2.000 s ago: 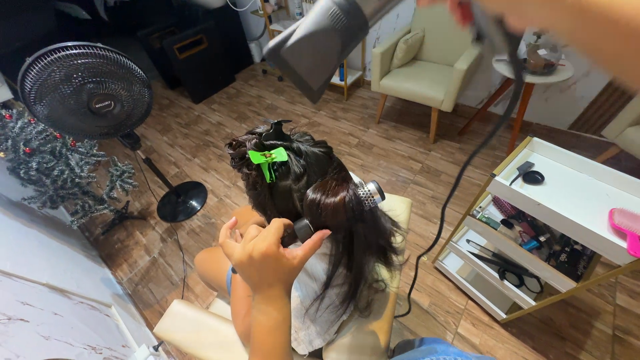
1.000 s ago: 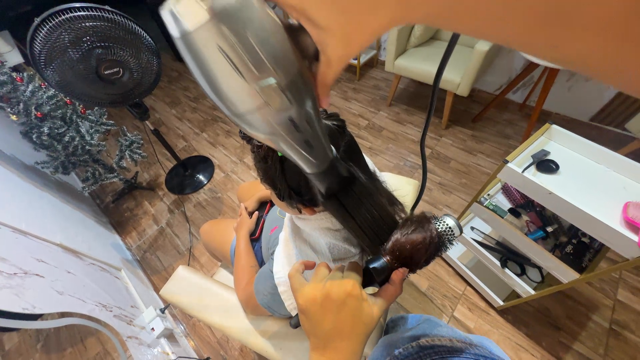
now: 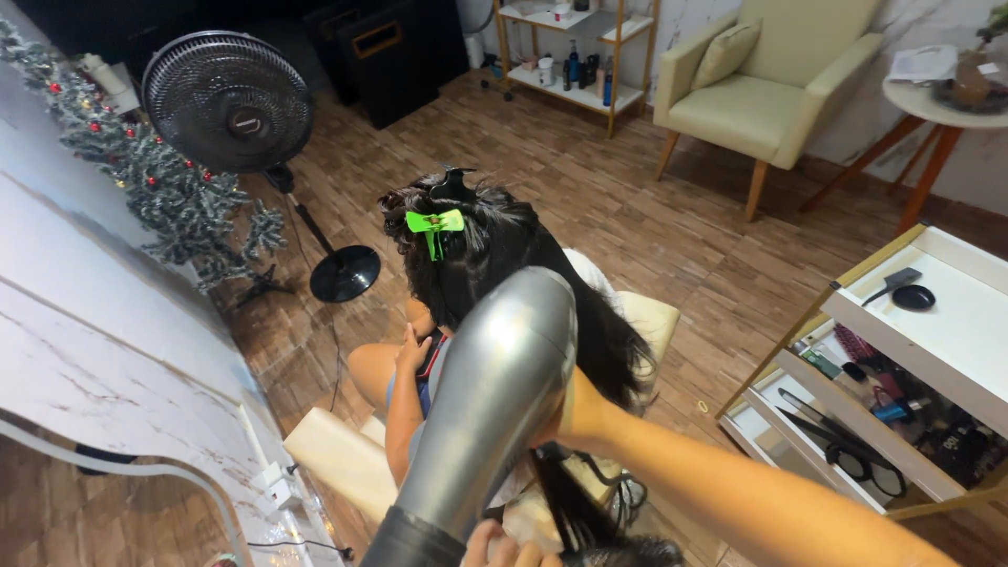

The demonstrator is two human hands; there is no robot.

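A grey hair dryer (image 3: 504, 362) fills the middle of the view, its black nozzle tilted to the bottom left. My right hand (image 3: 563, 409) grips it from behind; the dryer's body covers part of the fingers. At the bottom edge my left hand (image 3: 508, 547) is curled, with a round brush (image 3: 638, 551) just to its right; the brush handle is mostly hidden. Long dark hair (image 3: 567, 496) hangs down to the brush. The seated person's dark hair (image 3: 504, 252) carries a green clip (image 3: 435, 223) and a black clip (image 3: 453, 185) near the crown.
A black pedestal fan (image 3: 228, 102) and a decorated tree (image 3: 189, 197) stand left. A cart with open drawers (image 3: 929, 331) is at the right, holding a comb, brushes and styling tools. Behind are a beige armchair (image 3: 748, 102), a side table (image 3: 945, 106) and a shelf rack (image 3: 579, 87).
The dryer has moved from over the brushed hair down to the centre, its nozzle now toward the bottom left. My left hand and the brush have moved to the bottom edge.
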